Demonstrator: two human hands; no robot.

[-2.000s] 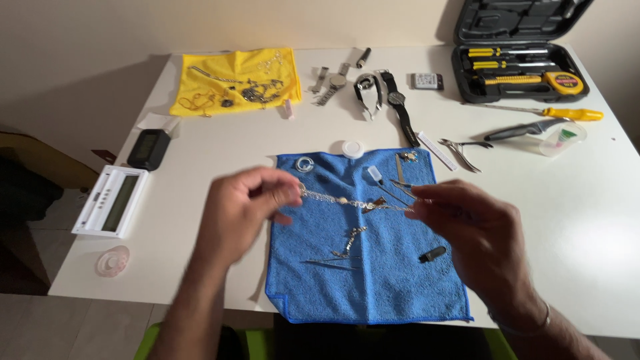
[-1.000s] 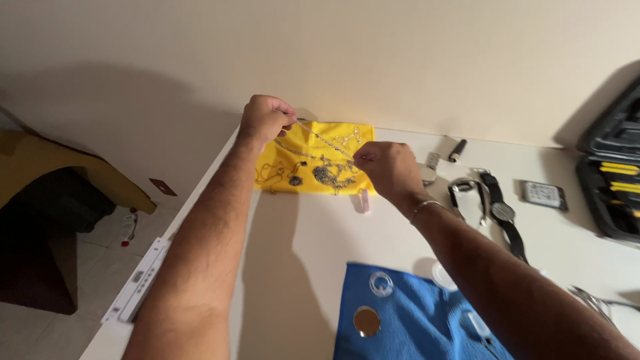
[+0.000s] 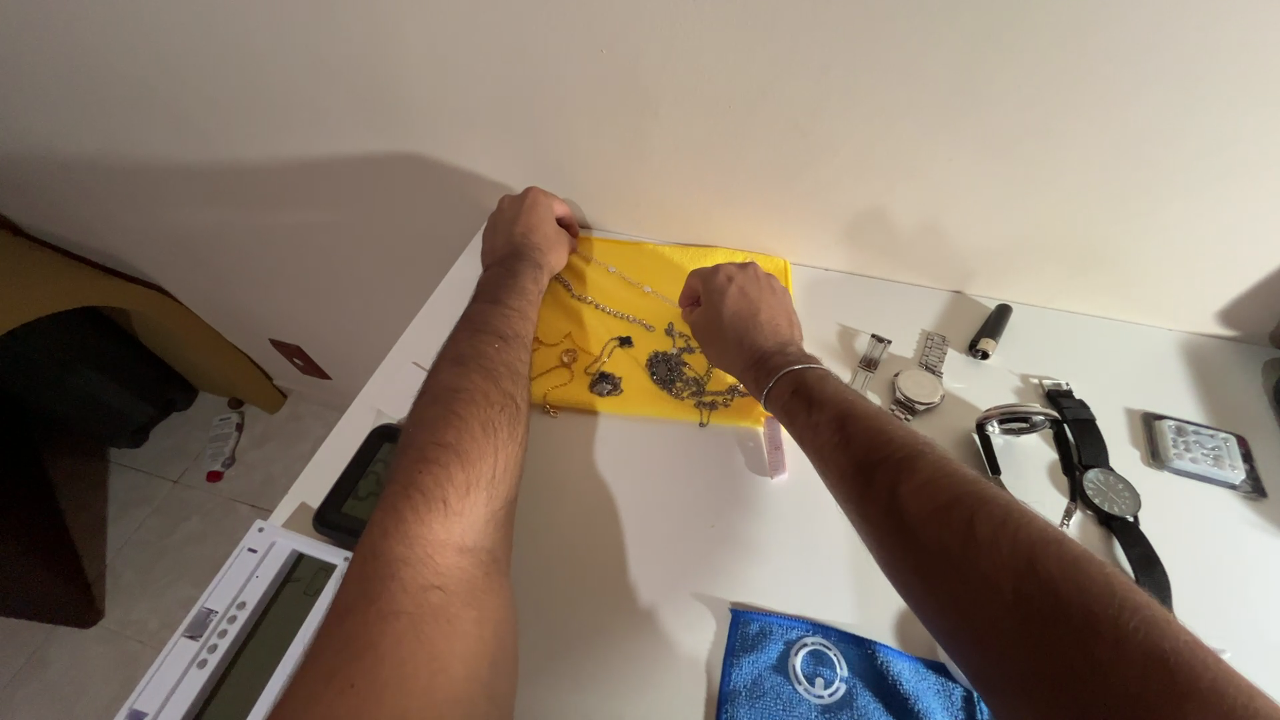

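My left hand (image 3: 530, 232) is at the far left corner of the yellow cloth (image 3: 650, 395), and my right hand (image 3: 742, 318) is over its right part. A thin chain with small light pieces (image 3: 637, 282) runs between my hands, held at both ends and lying at or just above the cloth. Below it lies a thicker chain bracelet (image 3: 608, 310). Nearer the front edge of the cloth are gold-coloured chains (image 3: 555, 380), a small dark piece of jewelry (image 3: 604, 383) and a tangle of dark silver chains (image 3: 675, 375), partly beneath my right hand.
To the right lie a metal wristwatch (image 3: 917, 388), a black-strapped watch (image 3: 1110, 492), a black cylinder (image 3: 990, 332) and a small case (image 3: 1203, 452). The blue cloth (image 3: 760, 665) bears a clear ring (image 3: 818, 669). A white digital device (image 3: 250, 630) sits front left; the wall (image 3: 640, 130) rises behind.
Both hands, first holding a chain over the blue cloth, have moved to the yellow cloth and come lower onto it since one second ago. The view has swung left.
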